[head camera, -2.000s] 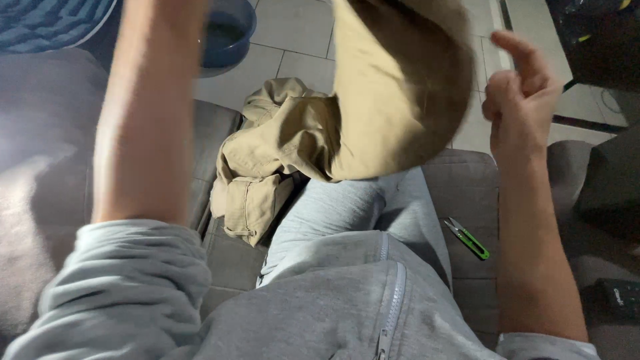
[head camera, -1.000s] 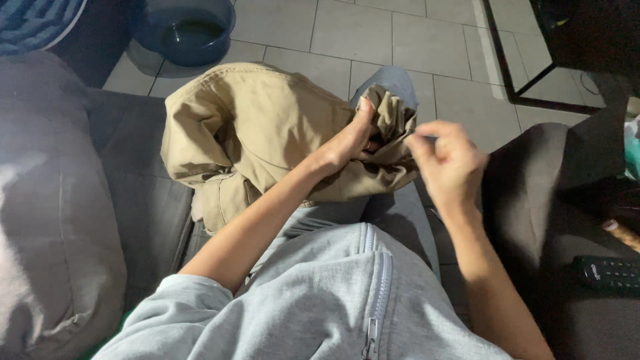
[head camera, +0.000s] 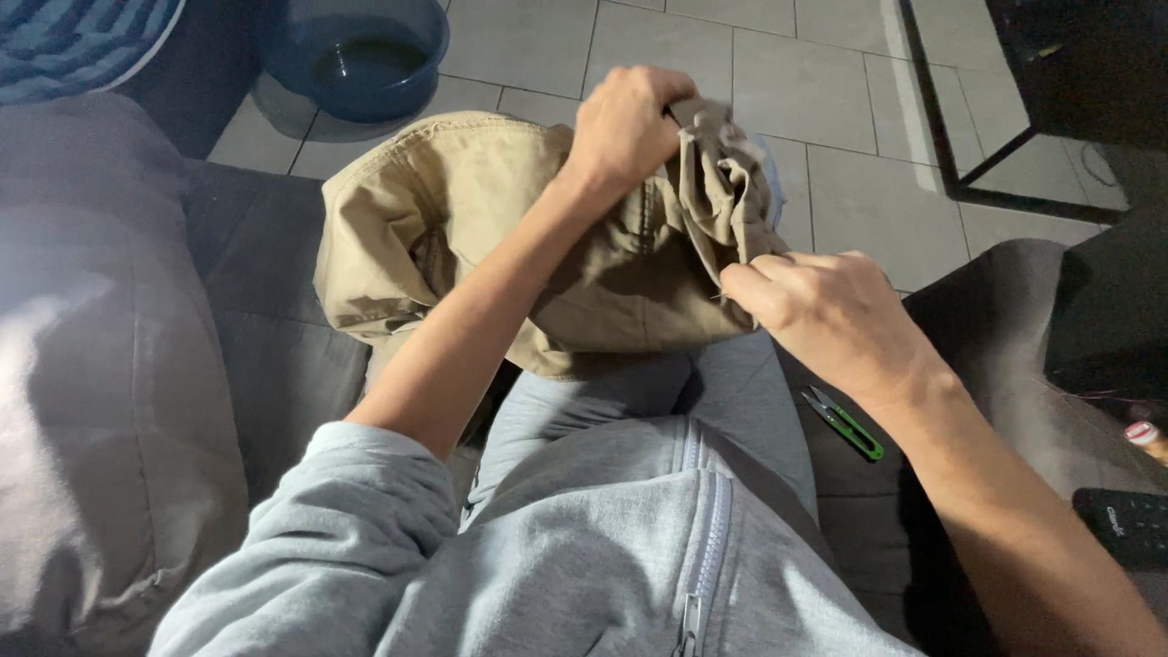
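Note:
A khaki cotton garment (head camera: 493, 182) lies bunched over my lap and knees. My left hand (head camera: 630, 119) grips the far edge of its gathered end, fingers curled over the cloth. Nearer to me, my right hand (head camera: 812, 301) pinches the near edge of the same gathered part between thumb and fingers. A fine thread or needle end seems to show at the right fingertips; which one, I cannot tell. Green-handled thread snips (head camera: 844, 424) rest on the dark seat to the right of my thigh, below my right wrist.
A blue plastic basin (head camera: 365, 55) holding some liquid stands on the tiled floor (head camera: 803, 82) beyond the garment. Grey cushions (head camera: 100, 365) are at the left. At the right are a dark armrest (head camera: 995, 365) and a black remote control (head camera: 1122, 525). A glass-like panel with a dark frame stands at the upper right.
The khaki cloth, raised two seconds ago, now lies over my lap. Since one second ago my left hand has moved to the far edge of the gathered end, and my right hand has closed on the near edge.

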